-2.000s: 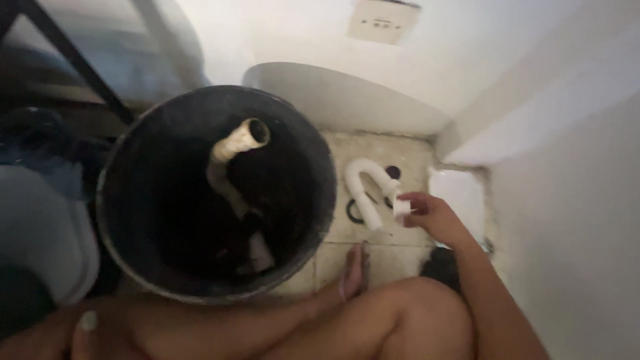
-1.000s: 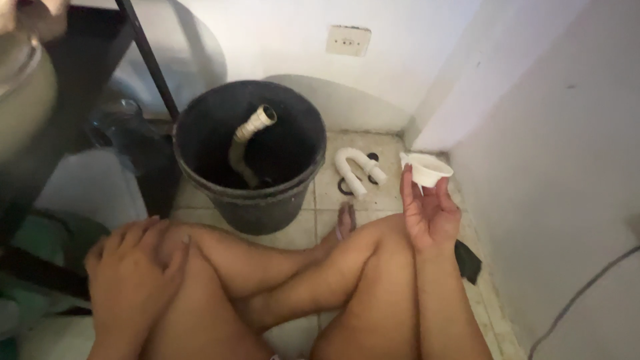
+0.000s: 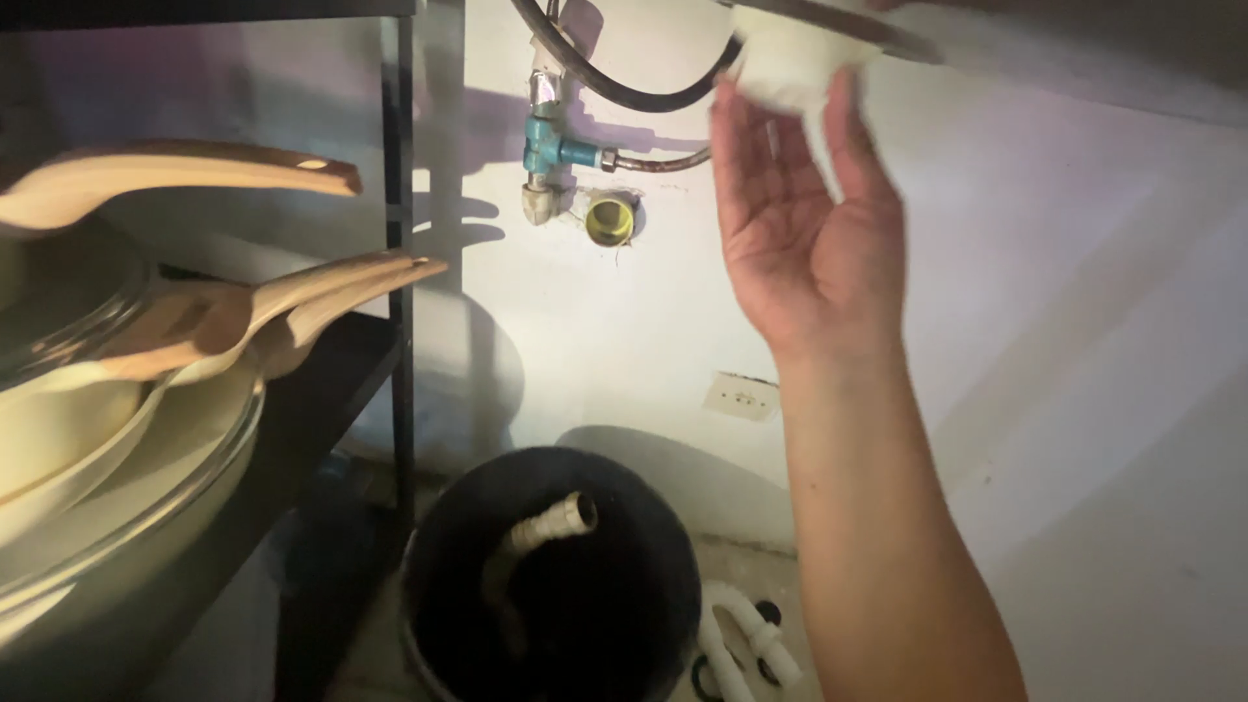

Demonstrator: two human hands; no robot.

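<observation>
My right hand (image 3: 814, 205) is raised palm up, fingers around a white plastic drain fitting (image 3: 799, 63), blurred, its top hidden behind the dark edge overhead. Left of the hand, a teal valve (image 3: 546, 146) with a braided hose (image 3: 663, 164) sits on the wall, above an open yellowish pipe end (image 3: 610, 221). Below, a black bucket (image 3: 419, 624) holds an old ribbed drain pipe (image 3: 546, 526). Beside it on the floor lies a white U-shaped trap pipe (image 3: 746, 624) with dark rubber rings (image 3: 704, 675). My left hand is not clearly visible.
At the left, a black metal shelf (image 3: 400, 244) carries pans with wood-coloured handles (image 3: 331, 283) and a glass-rimmed lid (image 3: 244, 429). A wall socket (image 3: 743, 397) is behind my forearm. A dark hose (image 3: 643, 97) loops down from above, and a dark edge (image 3: 858, 29) crosses overhead.
My right hand has risen from knee height to the overhead edge with the white fitting. My left hand has left my knee. The view has tilted up to the wall.
</observation>
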